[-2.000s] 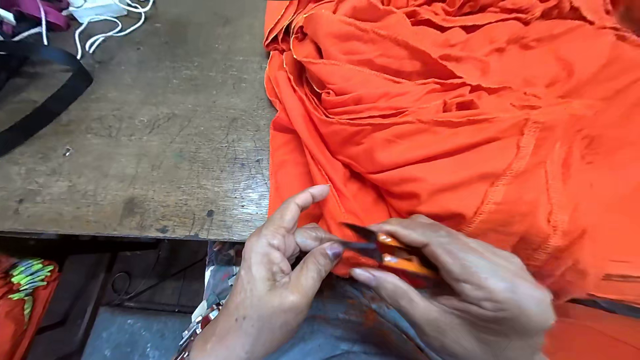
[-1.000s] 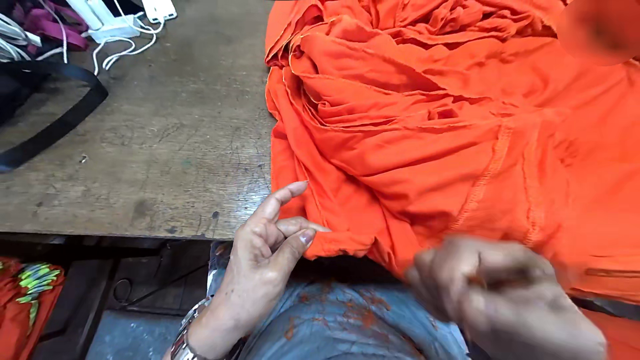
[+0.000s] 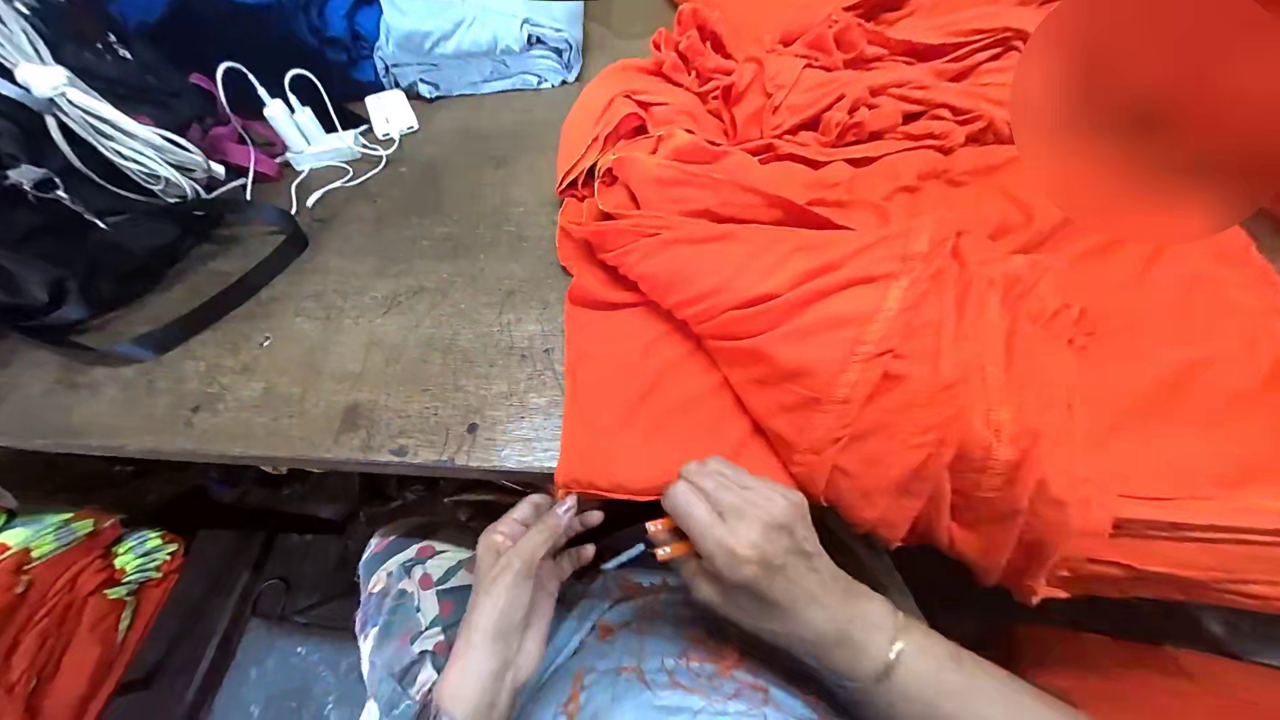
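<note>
A large orange-red fabric (image 3: 660, 400) lies on the wooden table (image 3: 430, 300), its hemmed corner at the front edge. My left hand (image 3: 530, 560) pinches that corner between thumb and finger, the other fingers loosely bent. My right hand (image 3: 750, 535) is curled around small orange-handled thread snips (image 3: 670, 540) and lies against the fabric's lower edge, right of my left hand. The snips' blades are mostly hidden. Whether my right fingers also grip the fabric cannot be told.
A black bag with a strap (image 3: 235, 300), bundled white cables (image 3: 130, 150), a white power adapter (image 3: 390, 115) and folded light-blue cloth (image 3: 480, 45) sit at the back left. Below left hang orange fabrics with yellow-green pieces (image 3: 145, 565). Orange thread scraps (image 3: 700, 670) cling to the clothing on my lap.
The front corner of the fabric, bunched earlier, now lies flatter along the table edge. My right hand has come back beside my left hand. The view has shifted, showing more of the table's back left.
</note>
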